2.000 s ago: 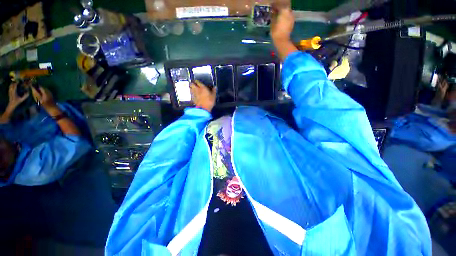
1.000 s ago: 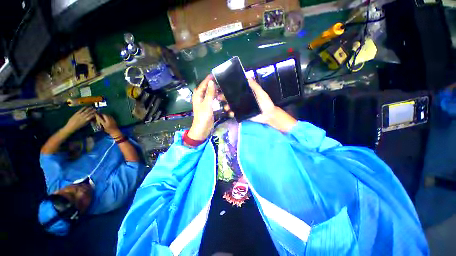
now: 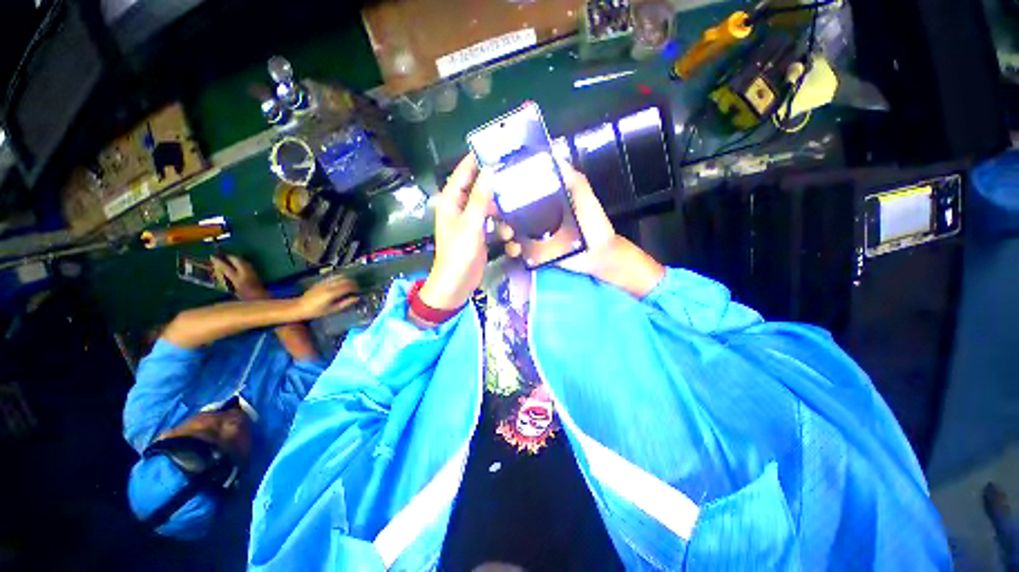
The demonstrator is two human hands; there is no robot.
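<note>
A smartphone (image 3: pixel 530 190) is held up, slightly tilted, in front of my chest. Its screen faces me and shows a bright white area with a darker lower part. My left hand (image 3: pixel 455 237) grips its left edge. My right hand (image 3: pixel 601 235) grips its right and lower edge. The fingers behind the phone are mostly hidden. Behind it, the black phone tray (image 3: pixel 672 184) holds dark-screened phones; its left part is hidden by the phone and my hands.
A brown board (image 3: pixel 413 45) lies at the back. An orange soldering iron (image 3: pixel 715 45) and its stand (image 3: pixel 746 103) are at back right. Black trays (image 3: pixel 782 257) with one phone (image 3: pixel 907 216) are at right. Bottles (image 3: pixel 282 89) stand back left. A coworker (image 3: pixel 212 380) sits at left.
The phone's screen has gone from dark to bright, both hands staying on it. Earlier my right hand was at the brown board and my left over the tray. The coworker's arm has moved right.
</note>
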